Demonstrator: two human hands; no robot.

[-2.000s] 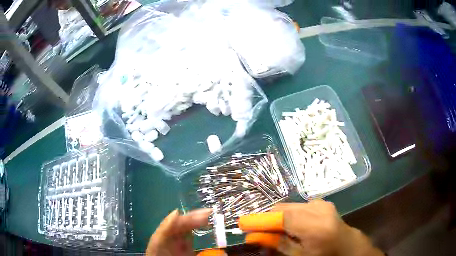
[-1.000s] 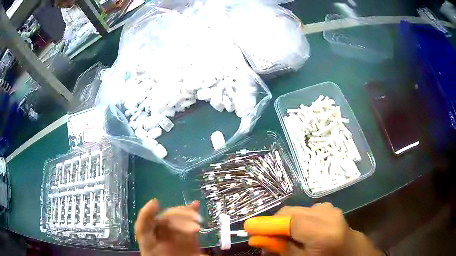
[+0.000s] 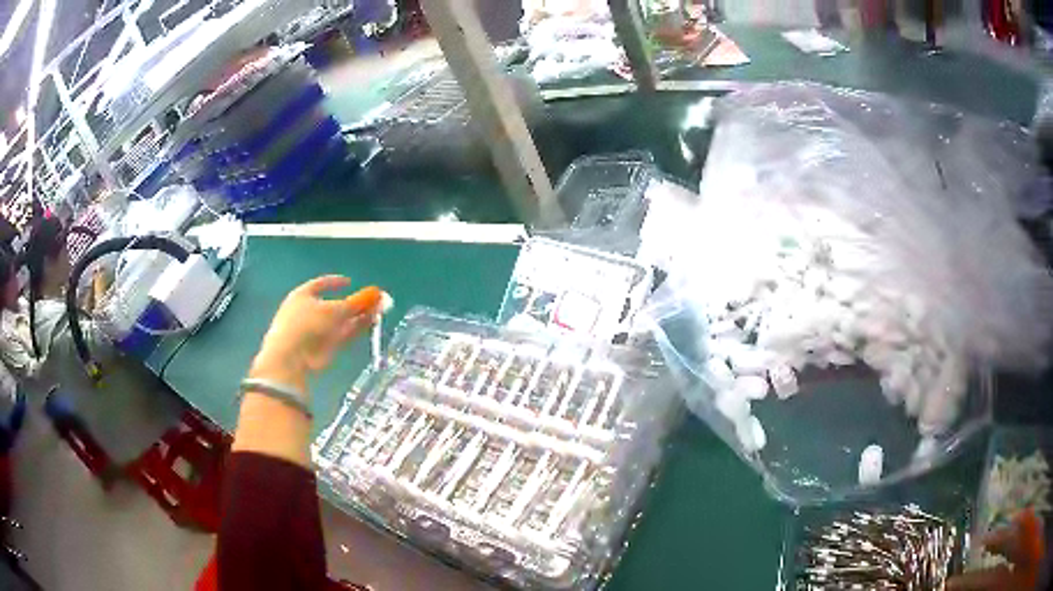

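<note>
My left hand [image 3: 318,329], with an orange finger cot, holds a white assembled piece [image 3: 378,331] by its head, above the left back corner of the clear blister tray [image 3: 497,453]. The tray holds rows of white pieces. My right hand [image 3: 1007,556] is blurred and cut off at the lower right edge, beside the rod box [image 3: 875,552]; what it holds, if anything, cannot be told.
A large clear bag of white caps [image 3: 797,283] lies right of the tray, a printed sheet [image 3: 577,285] behind it. The sleeve box [image 3: 1016,479] is partly in view at right. A metal upright [image 3: 491,110] stands behind. Blue trays [image 3: 260,139] and people show far left.
The view has swung left. My left hand has moved from near the rod box to the blister tray with a white piece. My right hand is now at the picture's edge.
</note>
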